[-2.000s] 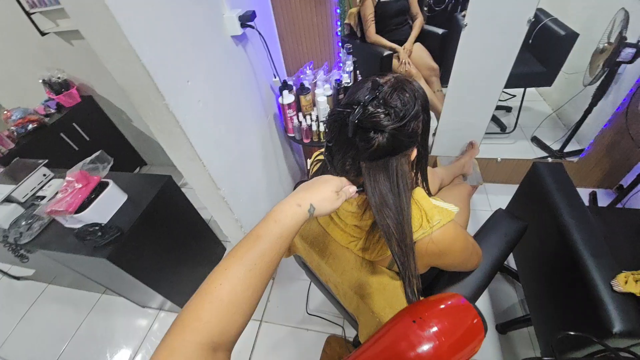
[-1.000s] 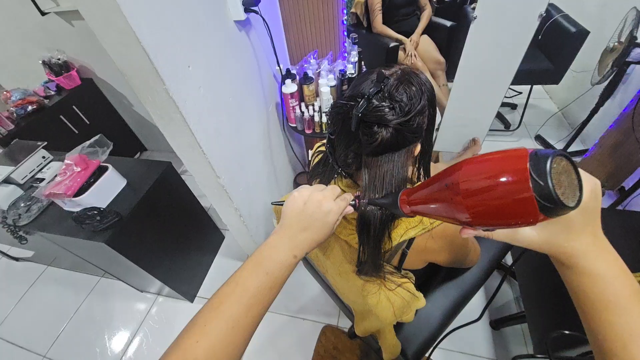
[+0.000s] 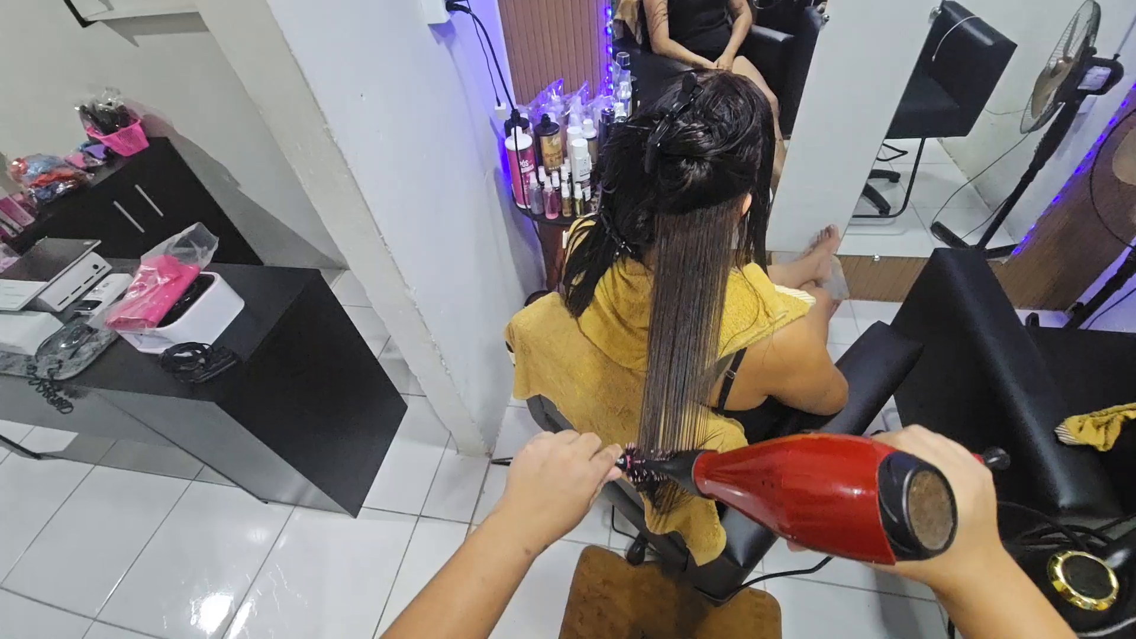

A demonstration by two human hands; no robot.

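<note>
My left hand is closed around the handle of a round hairbrush, whose bristles sit in the lower ends of a long section of dark hair. My right hand holds a red hair dryer by its handle, mostly hidden behind the body; its black nozzle points left at the brush and hair. The seated person has their back to me, with the upper hair clipped up by a black hair clip. A yellow towel lies over the shoulders and the chair back.
Hair product bottles crowd a small stand beside the white wall. A black desk at left holds a white bin and devices. A black armchair is at right, a brown stool below, and a large mirror ahead.
My left hand and the brush have moved down the hair section from neck height to its ends. The dryer, held across the shoulder a second ago, has moved down with them.
</note>
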